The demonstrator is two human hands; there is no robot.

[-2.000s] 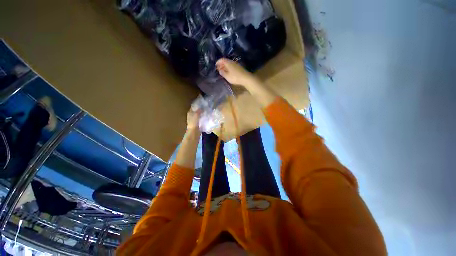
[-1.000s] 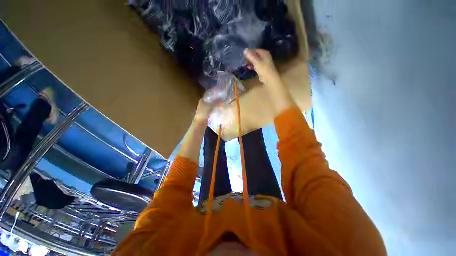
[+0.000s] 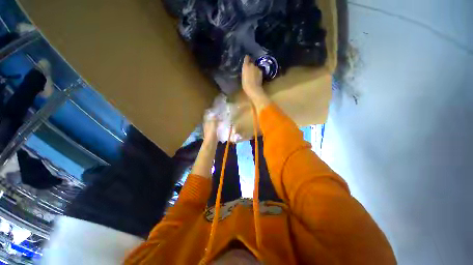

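Note:
A large cardboard carton (image 3: 290,98) stands open in front of me. It holds many glossy black parts (image 3: 290,31), several under crinkled clear plastic. My left hand (image 3: 211,124) is at the carton's near edge and grips whitish clear plastic bags (image 3: 224,116). My right hand (image 3: 252,75) is over the contents and holds a black round part (image 3: 267,66) with a shiny ringed opening, at its fingertips. The right fingers are partly hidden by the hand itself.
A wide carton flap (image 3: 119,67) spreads to the left. A person in dark clothing (image 3: 124,191) is close at my left, beside a pale surface (image 3: 83,243). Metal frames (image 3: 52,108) stand further left. A pale wall (image 3: 409,129) is on the right.
My right hand now holds a ringed black part; earlier it was at the plastic without one visible. The person in dark clothing has come into view at left, covering the stool. The view has shifted slightly.

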